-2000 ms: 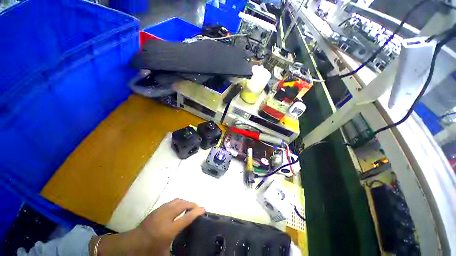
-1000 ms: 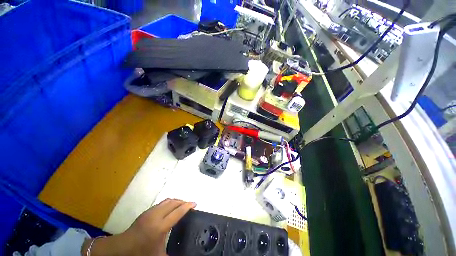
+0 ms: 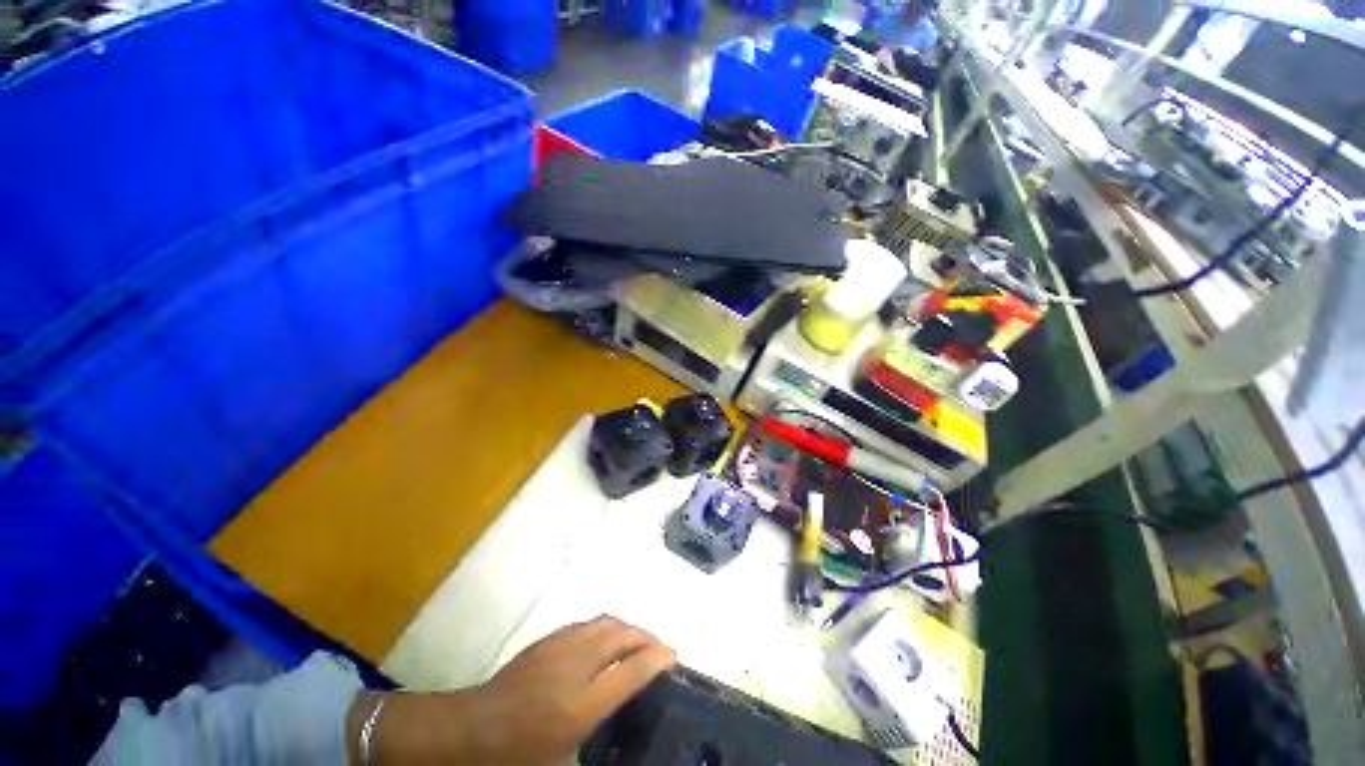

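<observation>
My left hand (image 3: 576,681), bare with a bracelet at the wrist, grips the left end of a black power strip (image 3: 726,729) at the bottom edge of the view. The strip is partly cut off by the frame. My right hand is not visible. Three cube sockets stand beyond the strip: a dark one (image 3: 629,448), another dark one (image 3: 696,430) beside it, and a greyer one (image 3: 710,522) nearer on the white sheet (image 3: 599,576). A white test socket (image 3: 895,676) with a wire stands to the right.
Blue crates (image 3: 270,255) rise at the left. Behind the work are a reddish-brown fixture (image 3: 853,516) with a red-handled tool (image 3: 805,439), beige testers (image 3: 868,419), a pale cup-like cylinder (image 3: 853,296) and a black panel (image 3: 681,213). A dark green conveyor (image 3: 1085,599) runs at the right.
The view has swung, so the bench things appear further right and lower. The strip's row of sockets, clear a second ago, is now mostly out of frame. My left hand still holds the strip.
</observation>
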